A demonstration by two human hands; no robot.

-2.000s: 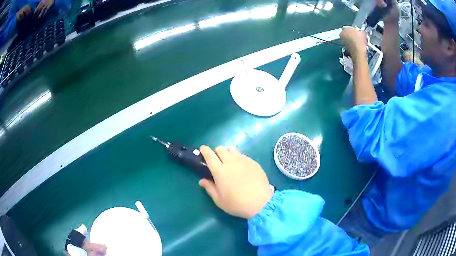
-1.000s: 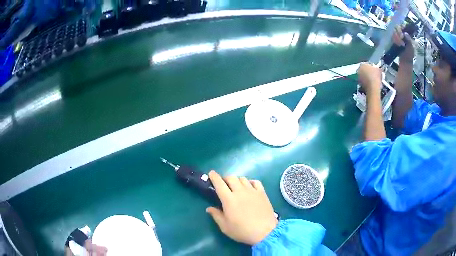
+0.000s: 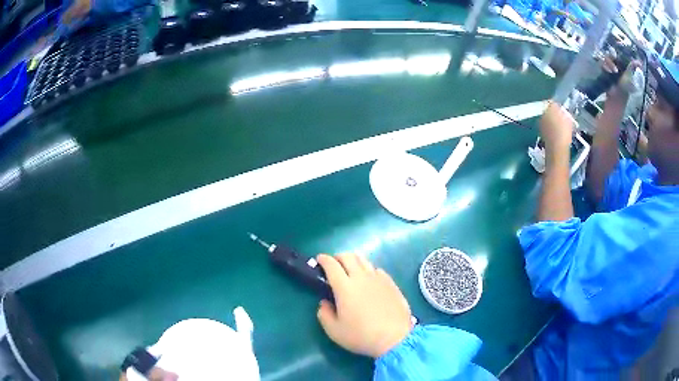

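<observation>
My right hand (image 3: 366, 303) is closed around the rear of the black electric screwdriver (image 3: 299, 269), low over the green bench. Its thin steel bit points to the upper left and touches no part. My left hand (image 3: 165, 374) is at the bottom edge, mostly cut off, with a black band on a finger. It is at the left rim of a white round base (image 3: 205, 350) with a short upright arm; whether it grips the base is hard to tell. Another white base with arm (image 3: 408, 186) lies flat further forward. The white-rimmed screw dish (image 3: 450, 280) is right of my right hand.
A person in a blue smock (image 3: 595, 260) works close at the right on a white housing (image 3: 577, 160). A white strip (image 3: 223, 191) crosses the green surface. A black parts tray (image 3: 89, 59) and blue bin (image 3: 13, 91) are at the far left.
The view has shifted, so the bench items appear lower than two seconds ago. The near base and my left hand have moved slightly right. My right hand still holds the screwdriver.
</observation>
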